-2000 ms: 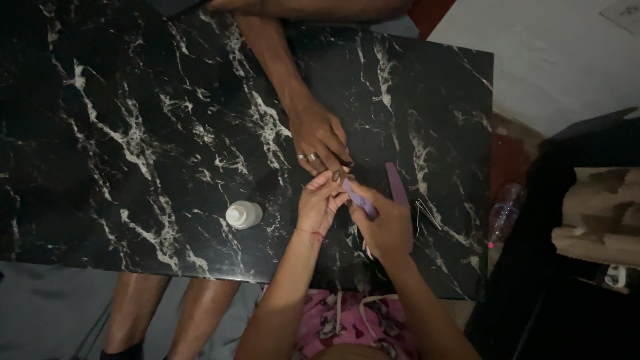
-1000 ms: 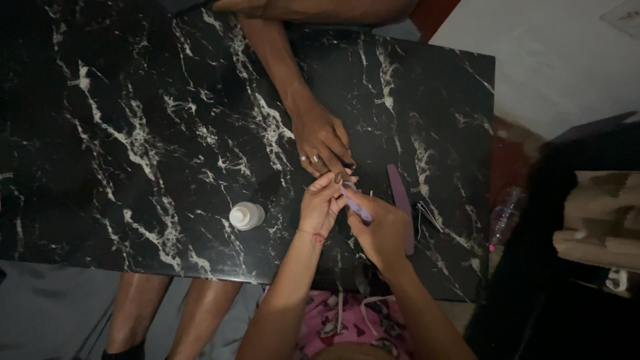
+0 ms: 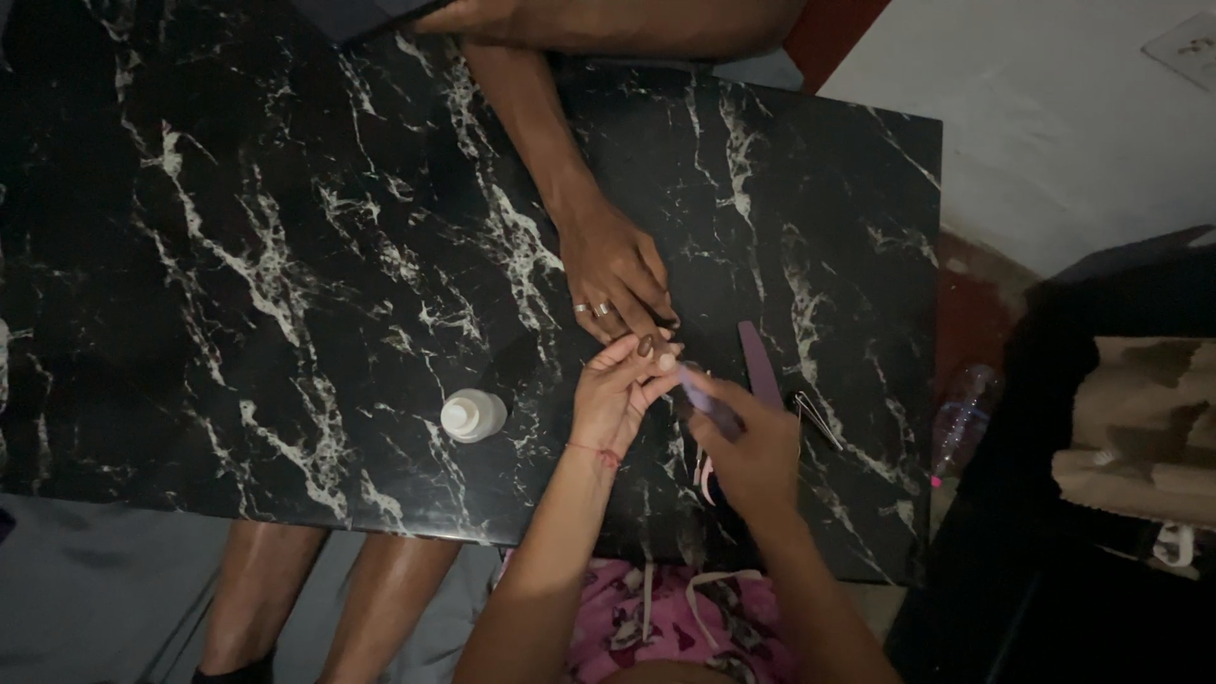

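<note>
My left hand (image 3: 613, 389), with a thin red string at the wrist, holds a finger of another person's hand (image 3: 613, 266), which lies on the black marbled table and wears two rings. In my right hand (image 3: 755, 437) is a small purple nail tool (image 3: 708, 401), blurred, its tip close to the held fingertip; its exact kind is unclear. A flat purple nail file (image 3: 758, 361) lies just beyond my right hand. Beside it are slim metal tweezers (image 3: 817, 420). A pink-handled implement (image 3: 705, 480) is partly hidden under my right hand.
A white bottle (image 3: 473, 416) stands on the marbled table (image 3: 380, 285), left of my left hand. The other person's forearm (image 3: 532, 123) reaches in from the top. Past the table's right edge are a clear plastic bottle (image 3: 964, 418) and a brown fabric-like item (image 3: 1140, 427).
My right hand and the purple tool have shifted slightly beside the held finger. My left hand keeps its hold on the other person's finger.
</note>
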